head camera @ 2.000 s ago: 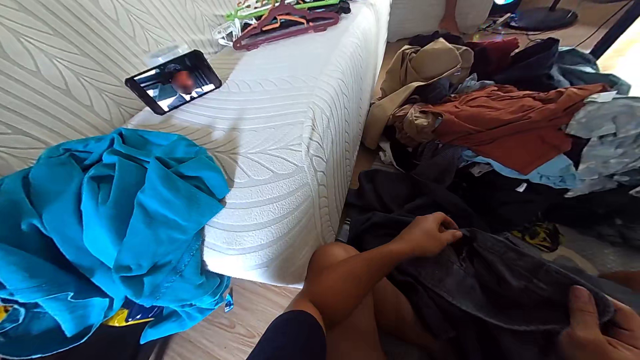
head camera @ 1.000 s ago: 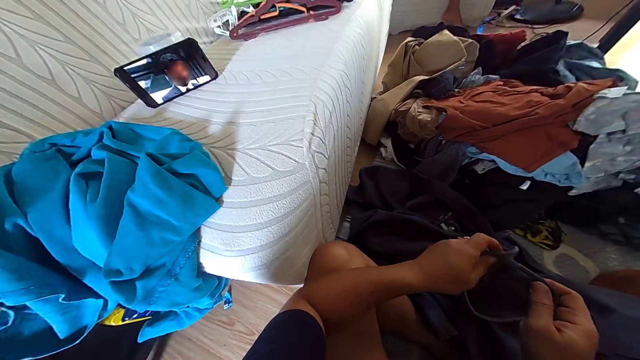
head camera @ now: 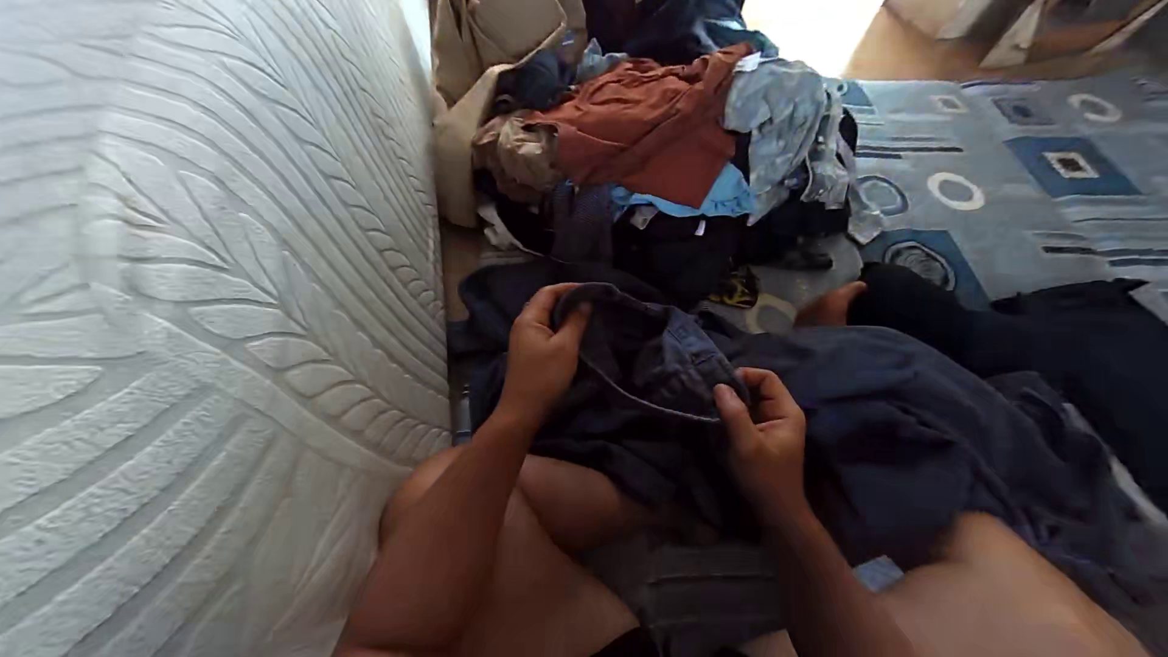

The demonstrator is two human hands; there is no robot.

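A dark navy garment (head camera: 666, 383) lies over my lap, its waistband spread into a loop between my two hands. My left hand (head camera: 547, 342) pinches the band at its left end, thumb inside the loop. At the right end my right hand (head camera: 762, 424) grips the same band between thumb and fingers. More dark cloth (head camera: 876, 401) spreads over my right leg; whether it all belongs to this garment I cannot tell.
A quilted white mattress or sofa cover (head camera: 274, 274) rises along the left. Ahead lies a heap with a rust-colored garment (head camera: 639, 128), a tan one (head camera: 456, 119) and a grey patterned one (head camera: 776, 109). A blue-grey patterned rug (head camera: 995, 201) extends at the right, with dark clothing (head camera: 1068, 338) on it.
The view has swung to the right, so the phone and teal cloth are out of sight. My hands, close together a second ago, are farther apart and hold the waistband stretched open.
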